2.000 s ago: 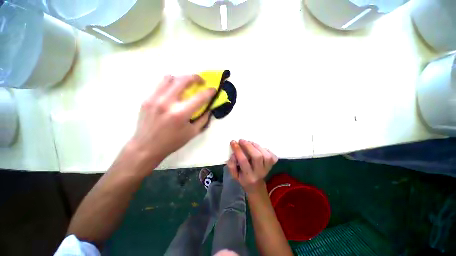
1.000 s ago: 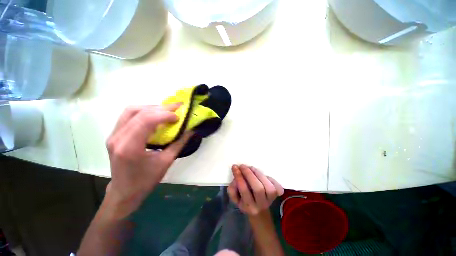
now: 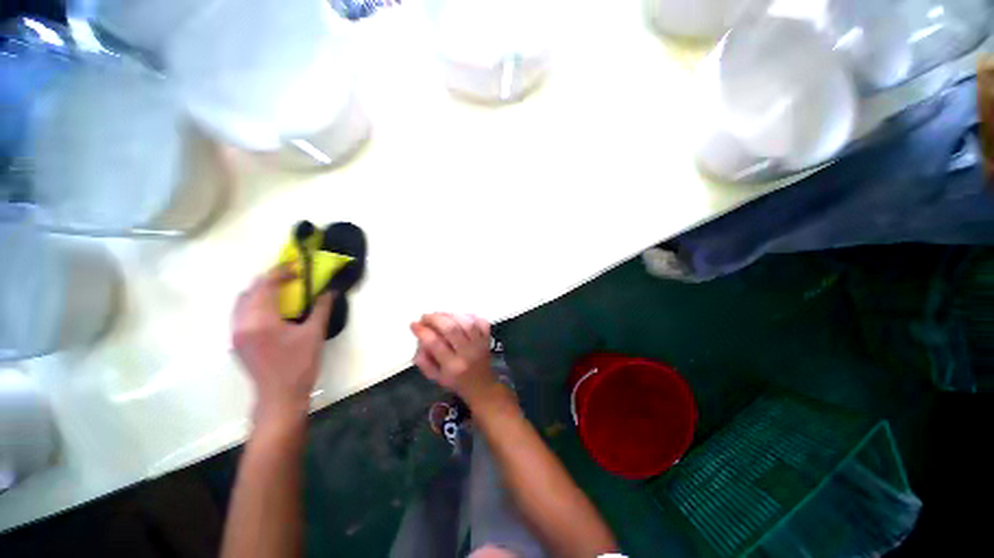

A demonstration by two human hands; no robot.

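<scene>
My left hand [image 3: 280, 340] holds a crumpled yellow-and-black cloth [image 3: 316, 273] on the cream-white bench [image 3: 469, 207], left of the middle. Fingers and thumb are closed on the cloth's yellow part; black rounded parts stick out to the right and below. My right hand [image 3: 452, 351] is at the bench's front edge with its fingers curled together. Nothing shows in it, but the inside of the fingers is hidden.
White and clear vessels [image 3: 131, 153] stand along the left and the back, one more [image 3: 779, 98] at the right. A person's blue-clad leg [image 3: 850, 202] is at the right. A red bucket [image 3: 638, 417] and green crate [image 3: 785, 480] are on the floor.
My left hand has moved left with the cloth still in it. The view has turned and shifted, so the bench edge slants and the blue-clad person and green crate show more.
</scene>
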